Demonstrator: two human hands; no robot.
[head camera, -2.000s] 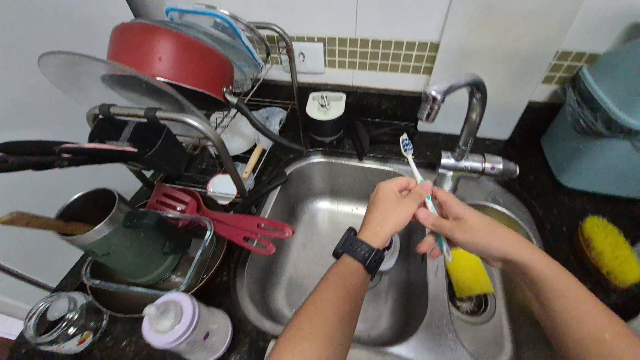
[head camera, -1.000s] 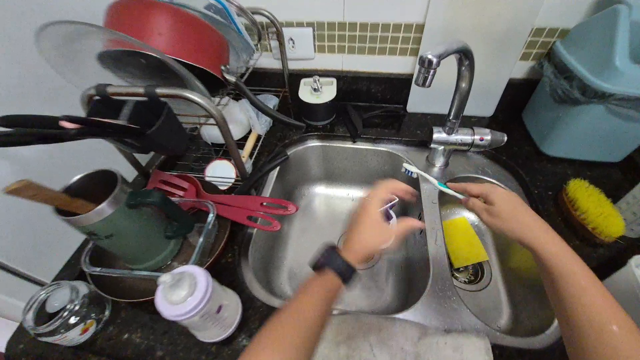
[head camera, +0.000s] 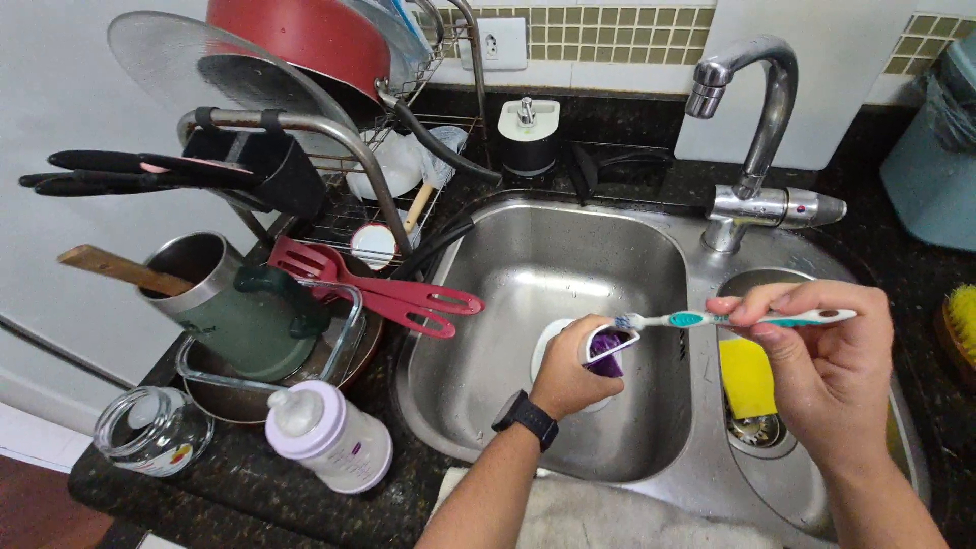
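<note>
My left hand (head camera: 572,370), with a dark watch on its wrist, grips a small white and purple plastic part (head camera: 608,349) over the large basin of the steel sink (head camera: 488,396). My right hand (head camera: 827,366) holds a white and teal toothbrush (head camera: 732,318) by its handle, over the small basin. The brush's bristles are at the upper rim of the plastic part; whether they touch it I cannot tell. Under my left hand, partly hidden, a white round item (head camera: 545,351) lies in the large basin. What the purple piece is exactly does not show.
A chrome faucet (head camera: 762,130) stands behind the sink. A yellow sponge (head camera: 747,377) lies in the small basin. To the left are red slotted utensils (head camera: 381,293), a green mug (head camera: 236,320), a baby bottle (head camera: 335,442), a glass jar (head camera: 152,431) and a dish rack (head camera: 366,168). A cloth (head camera: 602,511) lies in front.
My hands were together around the toothbrush; they then moved apart, the right keeping the brush. My left hand now holds the white and purple part, with the brush head close to it.
</note>
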